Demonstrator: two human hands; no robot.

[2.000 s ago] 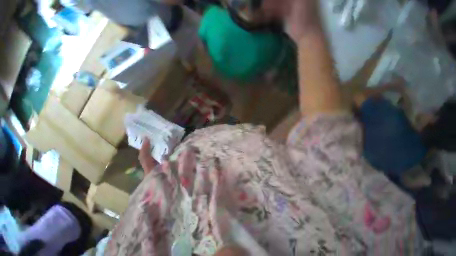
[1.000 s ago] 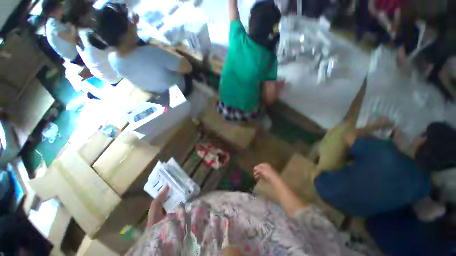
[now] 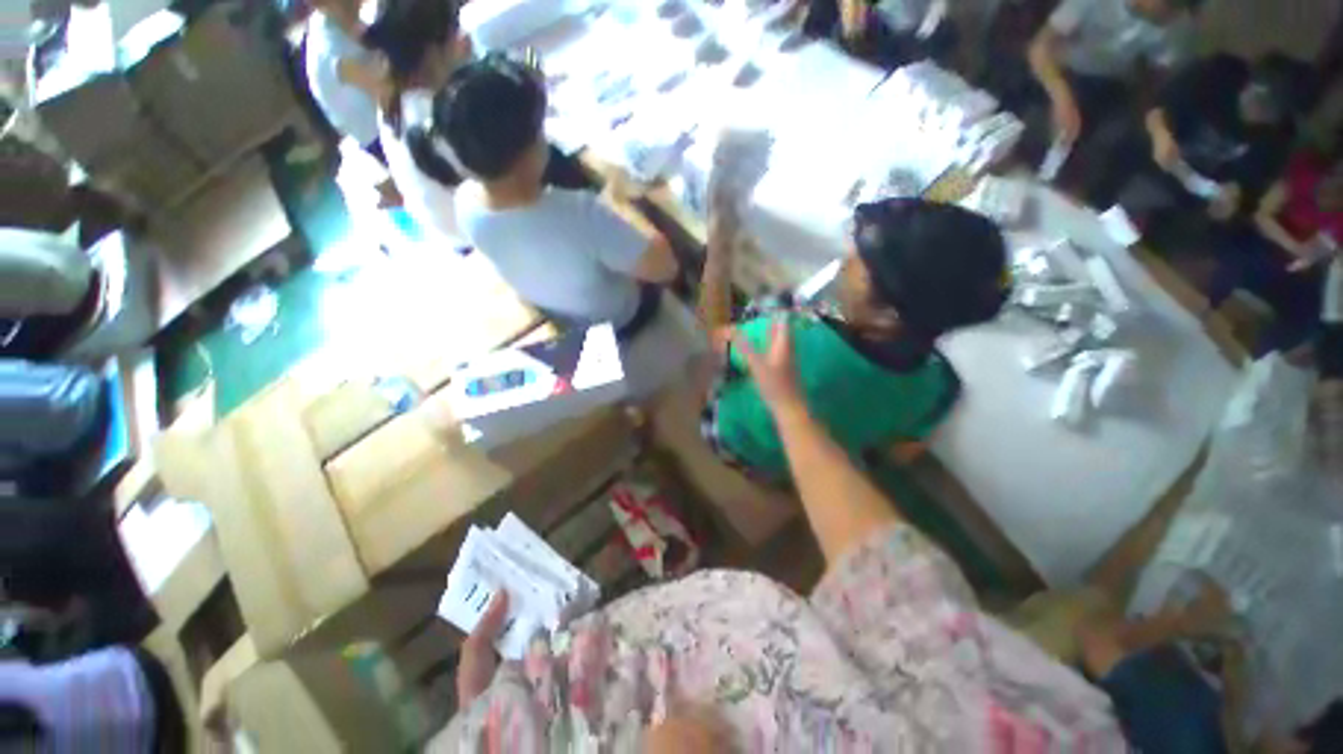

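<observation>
My left hand [image 3: 483, 645] holds a fanned stack of flat white printed pieces [image 3: 519, 585] low in front of my floral garment, beside the brown cartons. The thumb lies over the near side of the stack, and the other fingers are hidden behind it. My right hand [image 3: 772, 364] is reached forward with its fingers apart and nothing seen in it. It overlaps the green shirt of a seated person [image 3: 847, 386]; I cannot tell whether it touches.
The person in green raises a whitish stack [image 3: 739, 159] over a long white table [image 3: 1016, 442] with small white boxes. Brown cartons [image 3: 265, 508] stand at the left, with a printed product box [image 3: 508, 386] on top. A red and white packet [image 3: 653, 530] lies low. Other people sit around the tables.
My right arm has extended forward and up from low in front of me to the person in green, and its fingers have spread. My left hand still holds the stack. The view has shifted.
</observation>
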